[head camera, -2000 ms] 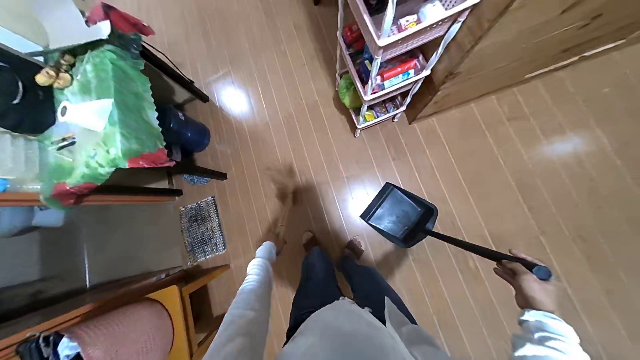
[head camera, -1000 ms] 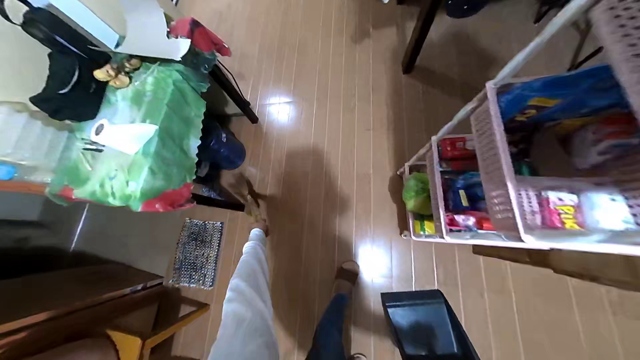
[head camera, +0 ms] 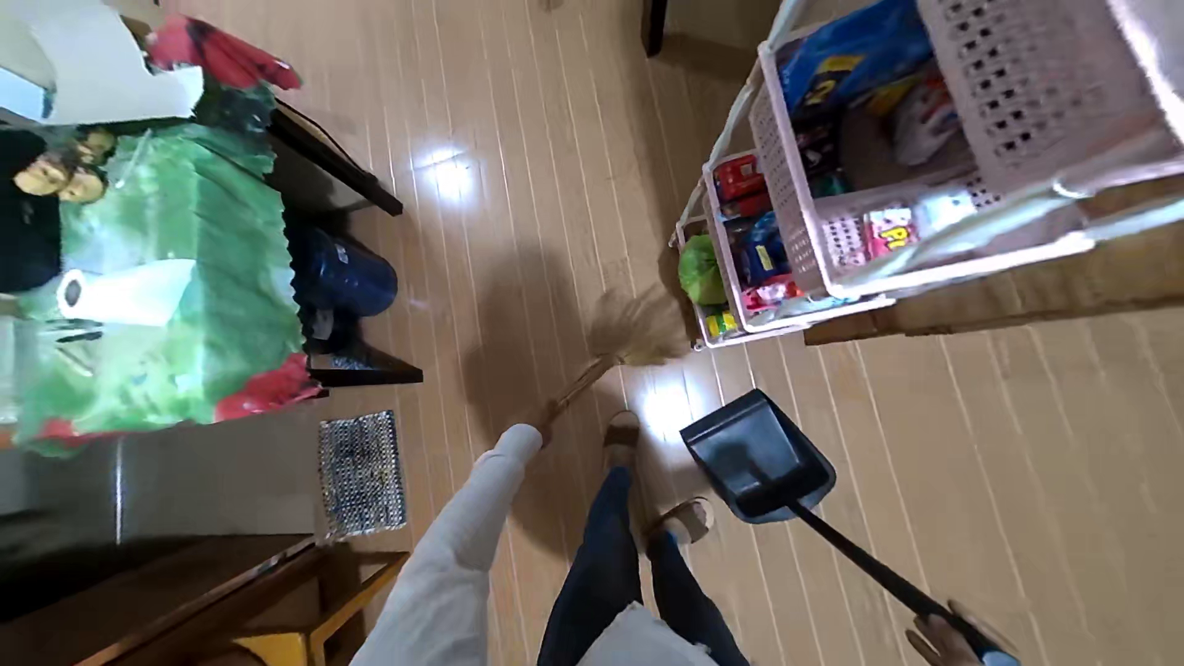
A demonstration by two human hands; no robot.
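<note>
My left hand (head camera: 548, 418) grips the handle of a soft straw broom (head camera: 640, 329); its fanned bristles are over the wood floor beside the foot of a pink plastic rack. Near the lower right edge, my right hand (head camera: 953, 638) is closed around the black handle of a long-handled dustpan (head camera: 760, 455). The pan lies to the right of my feet, its front edge facing up and left, apart from the broom. Whether anything lies in the pan cannot be told.
The tiered rack (head camera: 814, 242) holds packets and bags at the upper right. A table with a green cover (head camera: 231, 250) stands at left, a dark blue container (head camera: 347, 273) beneath it. A woven mat (head camera: 363, 474) and a yellow wooden chair (head camera: 277, 647) are lower left.
The broom has swung from near the table's leg to the foot of the rack. The dustpan's handle and my right hand, out of view one second ago, show again. The view has shifted.
</note>
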